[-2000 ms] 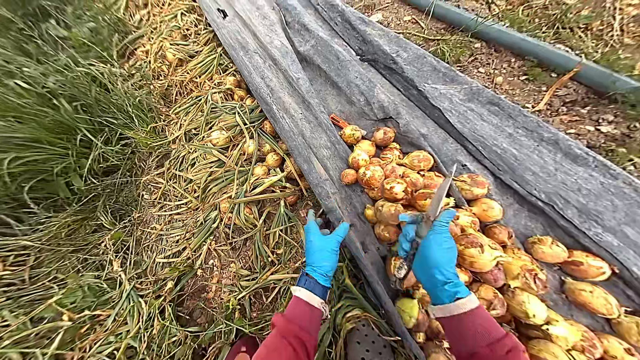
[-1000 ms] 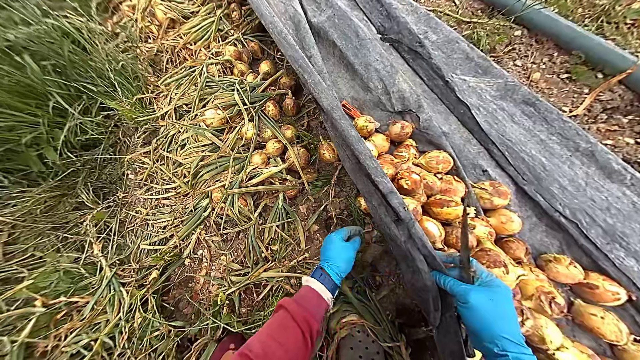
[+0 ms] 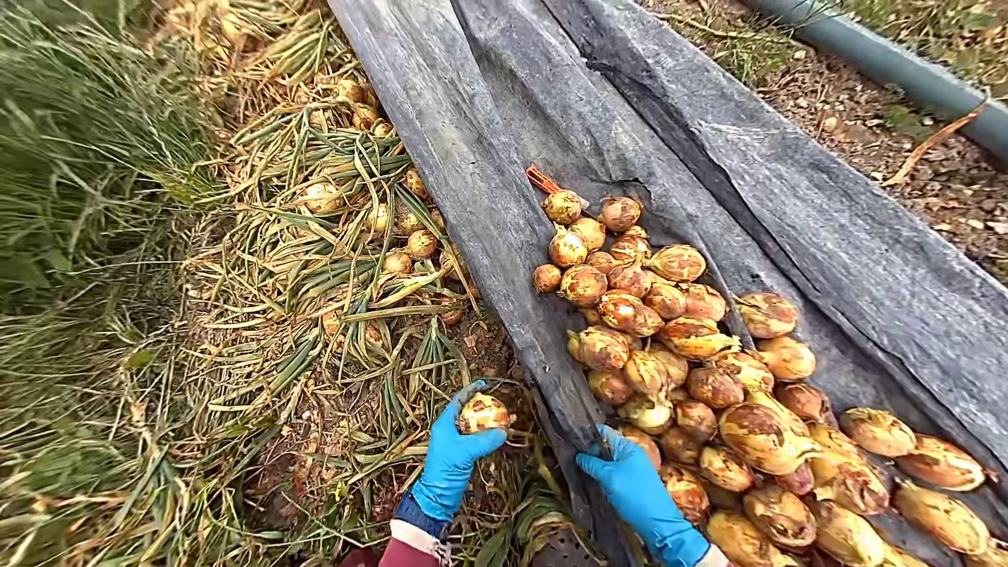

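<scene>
My left hand, in a blue glove, holds an onion between thumb and fingers, left of the grey fabric sheet. My right hand, also gloved in blue, pinches the near left edge of that sheet beside the onion pile. No knife can be made out in it now. Many trimmed onions lie heaped on the fabric. At the pile's far end is an orange item, partly covered, its kind unclear. More onions lie on the ground to the left among dry and green leaves.
Tall grass borders the left side. Cut onion leaves cover the ground beside the sheet. Beyond the fabric, a blue-grey pipe crosses the soil at the upper right. A dark perforated clog shows at the bottom.
My left hand, empty in both earlier frames, now has an onion. The knife seen in my right hand earlier is no longer visible. The fabric edge has shifted leftward relative to the pile.
</scene>
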